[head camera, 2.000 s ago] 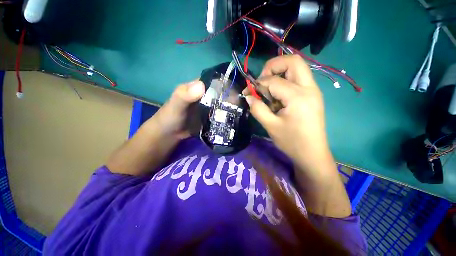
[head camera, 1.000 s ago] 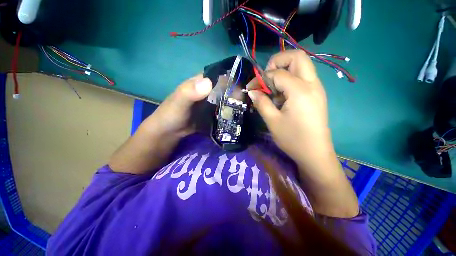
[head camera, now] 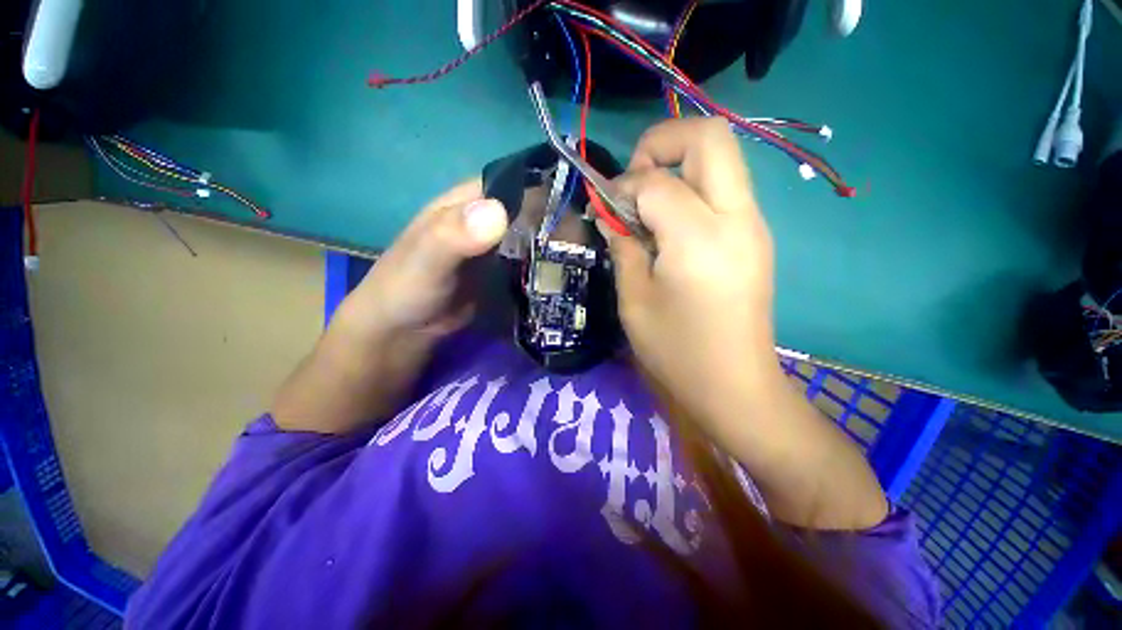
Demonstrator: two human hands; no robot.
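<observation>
My left hand holds the black camera module, its open back with the circuit board facing up. My right hand holds metal tweezers, tips pointing up and left, with a red lead at its fingers. A blue lead and a pale lead run into the module above the board. The black camera housing lies beyond, cut off by the top edge, with loose leads spreading from it. Whether the red lead's plug touches the board is hidden by my fingers.
Another housing with hanging leads is at the upper left of the green bench. A white pigtail cable and a black module are at the right. Cardboard and a blue crate lie below the bench edge.
The housing and bench items have shifted in view. My right hand has moved slightly left with the tweezers and red lead. My left hand still holds the module.
</observation>
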